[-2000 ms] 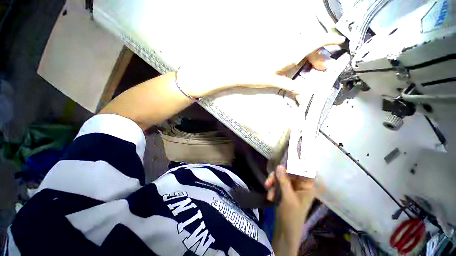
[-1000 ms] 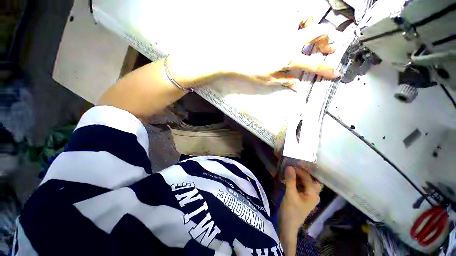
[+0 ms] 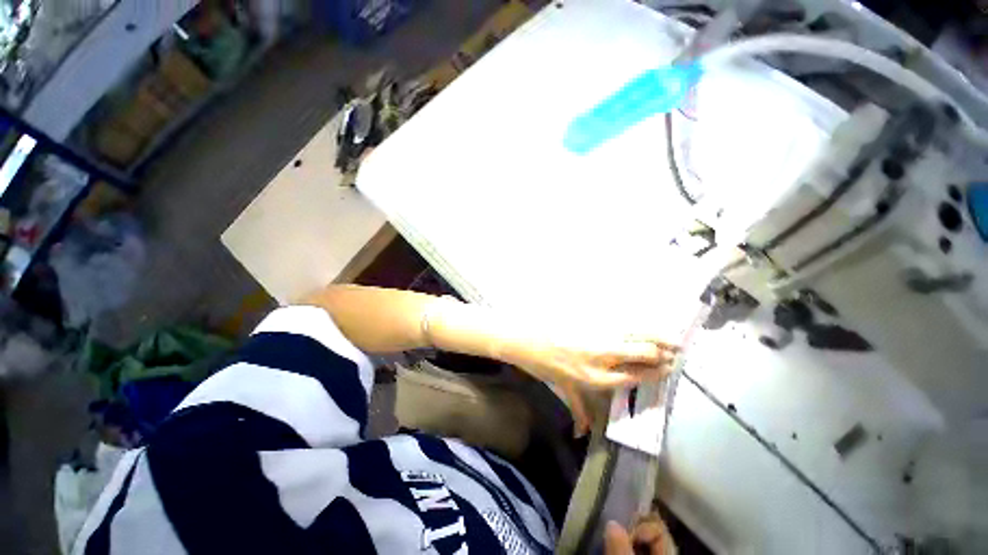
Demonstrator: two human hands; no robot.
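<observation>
My left hand [image 3: 601, 366] lies palm down near the table edge, its fingers reaching over the upper part of a white slotted strip [image 3: 639, 425] and its thumb pointing down at the edge. A grey-brown cloth strip [image 3: 626, 490] runs from under the white strip over the edge towards me. My right hand [image 3: 639, 538], cut off by the bottom of the picture, pinches the lower end of this cloth. The sewing machine's needle area [image 3: 748, 293] is above and right of the strip, blurred.
The white table [image 3: 520, 184] carries a turquoise object [image 3: 634, 106] at the far side. The machine head [image 3: 867, 206] stands at the right. Folded beige pieces [image 3: 450, 407] lie below the table edge, under my left forearm. A pale side board [image 3: 309, 222] is at the left.
The view has swung up and left. My left hand has moved back from the needle area towards the table edge. My right hand is lower in the picture; the red scissors have left view.
</observation>
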